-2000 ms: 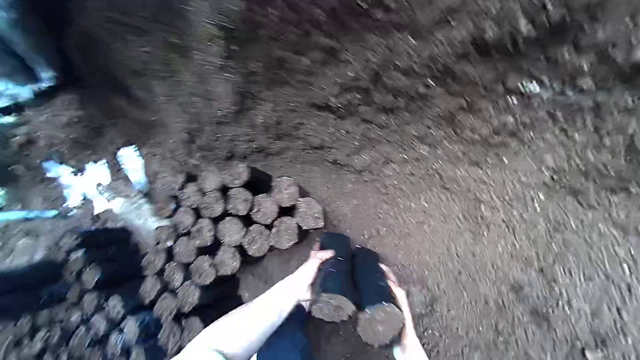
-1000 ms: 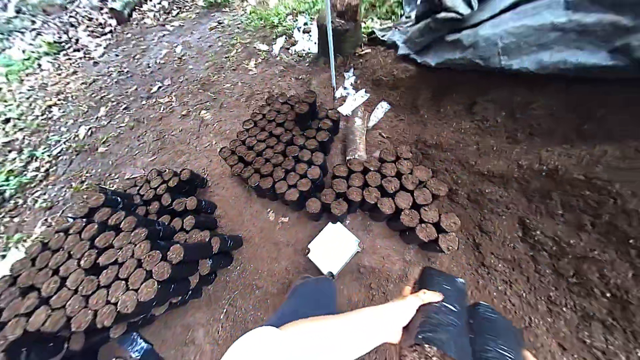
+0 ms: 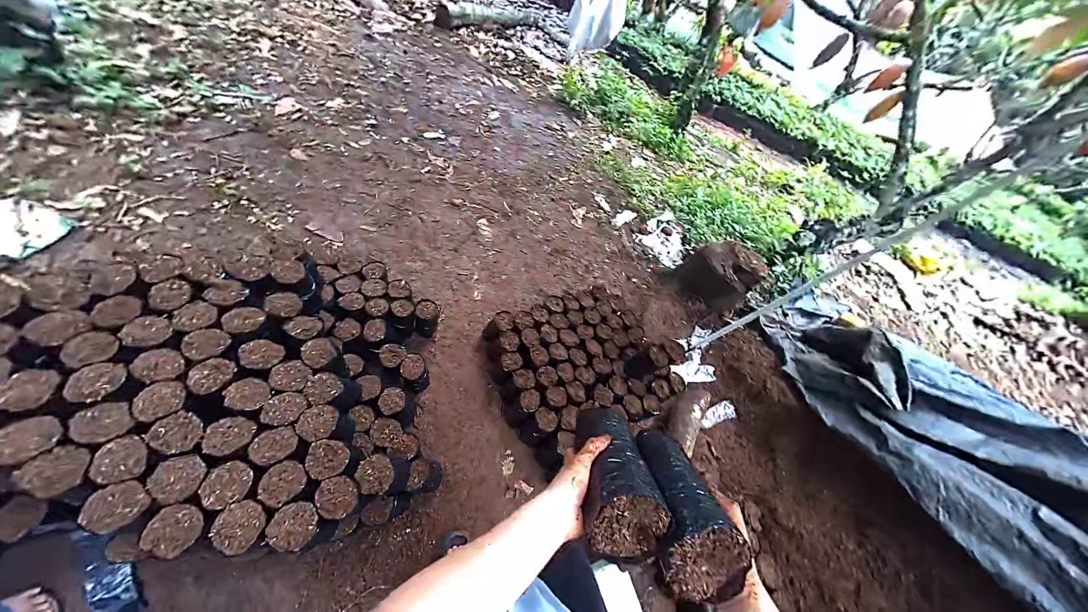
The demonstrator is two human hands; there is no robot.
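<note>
Two black plastic nursery bags full of soil lie side by side between my hands, low and right of centre, their open soil ends tilted toward me. My left hand point(image 3: 580, 480) presses on the outer side of the left bag point(image 3: 620, 484). Along the outer side of the right bag point(image 3: 693, 518) is my right hand point(image 3: 741, 544), partly hidden by it. Beyond the bags stands a cluster of upright soil-filled bags point(image 3: 569, 348). A larger group of filled bags point(image 3: 229, 408) covers the left side.
A strip of bare soil runs between the two groups. A short log point(image 3: 684, 416) and white scraps point(image 3: 695, 367) lie beyond the held bags. At the right, a dark plastic sheet point(image 3: 926, 425) covers the ground, with a taut rope point(image 3: 816, 285) above. A stump point(image 3: 722, 268) stands farther back.
The view has swung far left, from loose soil to the groups of filled bags. Both held bags remain between my hands; their soil ends show again, unlike one second ago.
</note>
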